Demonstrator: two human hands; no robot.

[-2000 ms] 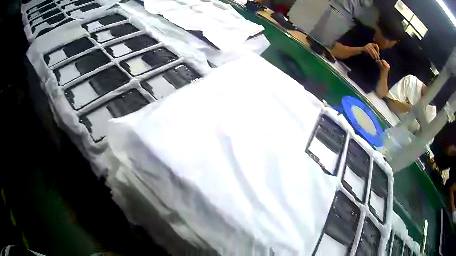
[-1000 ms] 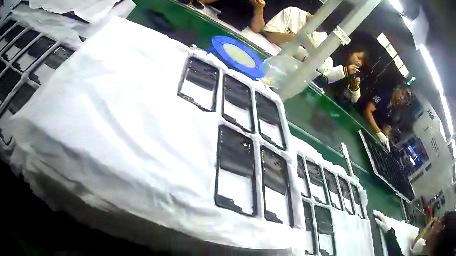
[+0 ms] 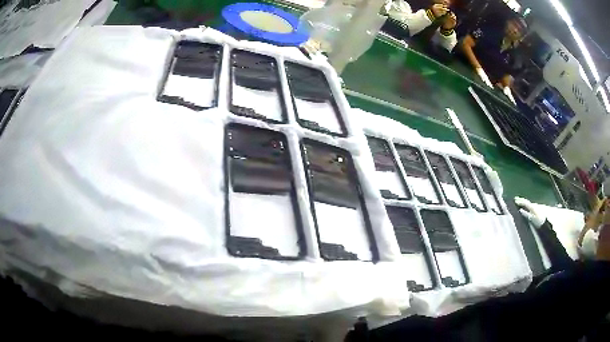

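A white cloth-covered tray (image 3: 127, 153) lies nearest in front of me. Its right part holds several black-edged phone frames (image 3: 263, 187) in two rows of pockets, with dark upper and pale lower parts. Its left part is plain white cloth. A second white tray (image 3: 491, 244) lies beyond its right end, with more frames (image 3: 416, 248) in its pockets and a plain white area at its right. I cannot make out either of my hands. A dark, blurred shape, possibly a sleeve, fills the bottom right corner.
A blue ring (image 3: 266, 24) and crumpled clear plastic lie behind the near tray. A white bar (image 3: 460, 131) and a large black panel (image 3: 518, 130) are on the green bench (image 3: 408, 83). People sit across it. Another person's white-gloved hand (image 3: 530, 210) is at the right. More trays show at the left edge.
The view has swung right. The framed pockets and blue ring have shifted left, and the second tray shows more fully. The dark shape at bottom right has come into view.
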